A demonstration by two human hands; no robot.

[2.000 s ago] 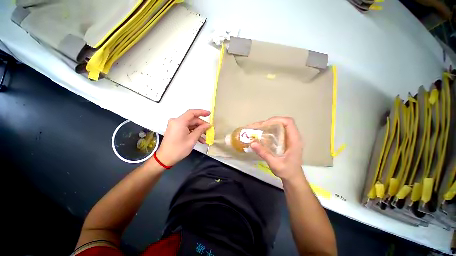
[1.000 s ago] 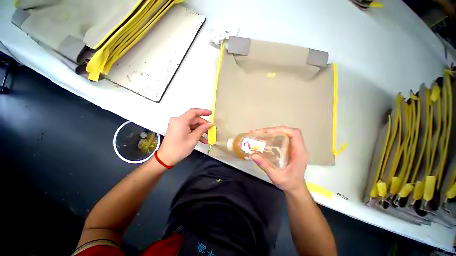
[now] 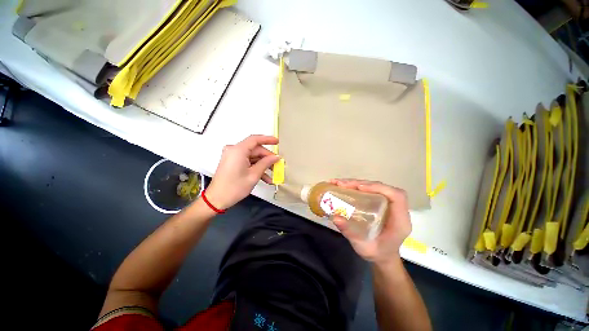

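Observation:
A beige bag panel lies flat in front of me, with yellow edge binding down both sides and two grey patches at its far edge. My left hand holds the yellow binding tail at the panel's near left corner between its fingers. My right hand grips the glue bottle, tilted over the panel's near edge. Its pale nozzle points left at the corner, close to the yellow tail. Whether the tip touches the strip is too small to tell.
A layered pile of panels with yellow edges lies at the far left, partly on a specked board. More panels stand fanned at the right. A waste bucket is below the table edge. A white wad lies by the panel's far left corner.
The glue bottle and my right hand have moved a little right and nearer to me. The bottle is tilted more. My left hand has hardly moved and stays at the corner.

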